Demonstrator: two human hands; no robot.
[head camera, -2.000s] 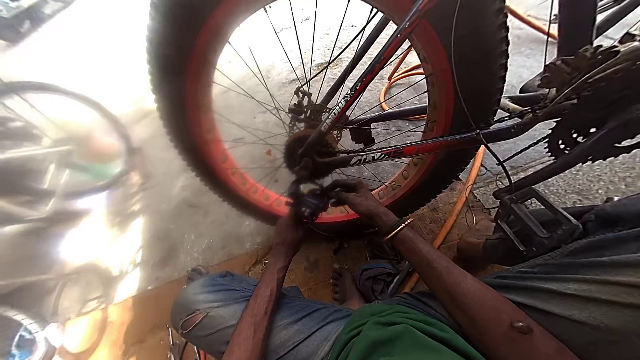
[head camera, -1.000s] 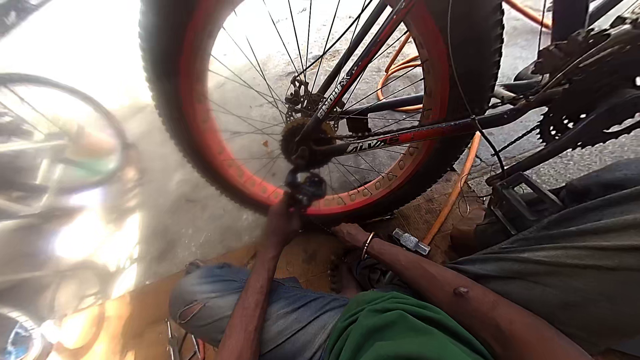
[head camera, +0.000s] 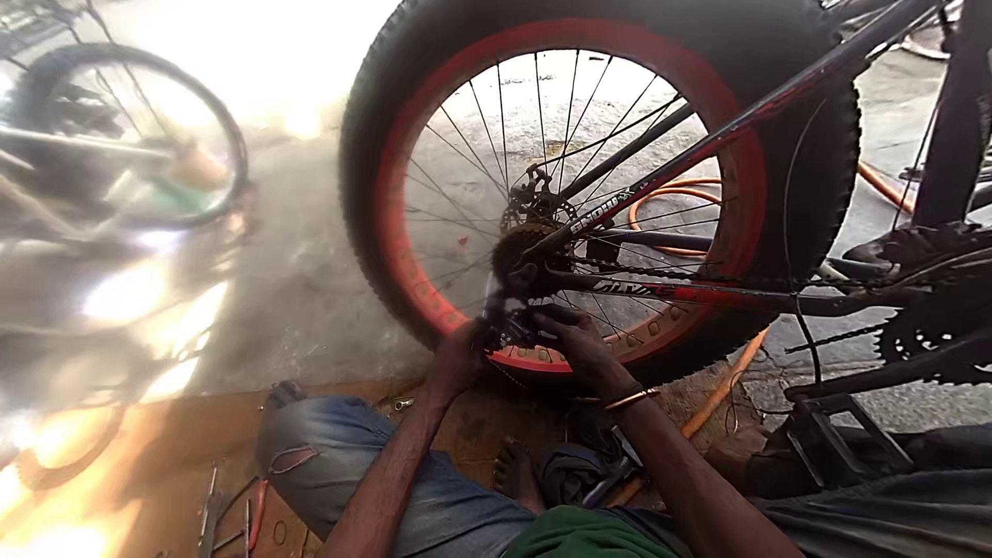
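Observation:
A fat-tyre bicycle wheel with a red rim stands before me, its rear sprockets at the hub. Below them hangs a dark rear derailleur. My left hand grips its left side, fingers partly hidden. On its right side, my right hand has thumb and fingers closed around a part too dark to make out. The chain runs along the chainstay towards the chainrings. A loose-looking length of chain shows under my left hand.
A pedal juts out at lower right. An orange hose passes behind the wheel. A hammer-like tool lies by my foot, a small metal part on the brown board, and red-handled pliers at lower left. Another bicycle is at left.
My right hand, low beside the tyre one second ago, has moved up to the derailleur. My left hand has stayed at it. The hammer-like tool near my right wrist now lies lower, by my foot.

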